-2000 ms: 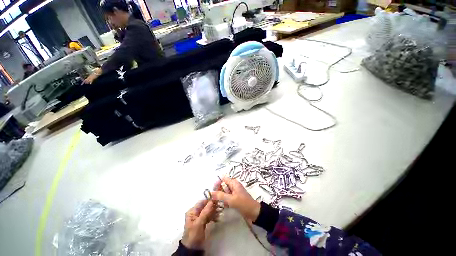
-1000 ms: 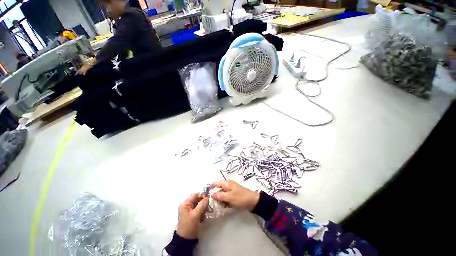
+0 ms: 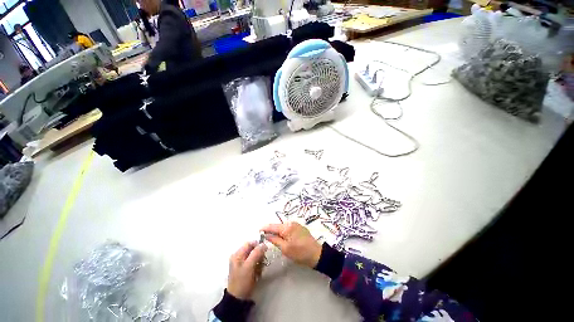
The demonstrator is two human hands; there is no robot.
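My left hand (image 3: pixel 244 269) and my right hand (image 3: pixel 294 243) are close together at the lower centre. Their fingertips meet around a small silver metal piece (image 3: pixel 262 238), mostly hidden by the fingers; it looks like a snap hook. Something pale and clear shows between the hands. A loose pile of hooks (image 3: pixel 346 212), partly purple-looking, lies just beyond and right of my right hand. A paler group of hooks on clear plastic (image 3: pixel 272 178) lies beyond the hands. A silver heap on crumpled clear plastic (image 3: pixel 110 277) is at the lower left.
A desk fan (image 3: pixel 311 88) stands beyond the piles, beside a filled plastic bag (image 3: pixel 252 116) and a black fabric stack (image 3: pixel 189 113). A power strip (image 3: pixel 369 82) and looping cable lie right of it. A large hardware bag (image 3: pixel 503 78) is far right. A person (image 3: pixel 173 38) is behind the fabric.
The fingers have shifted around the small piece, and both hands stay close together. The person behind the fabric has moved slightly right in the view. The piles look unchanged.
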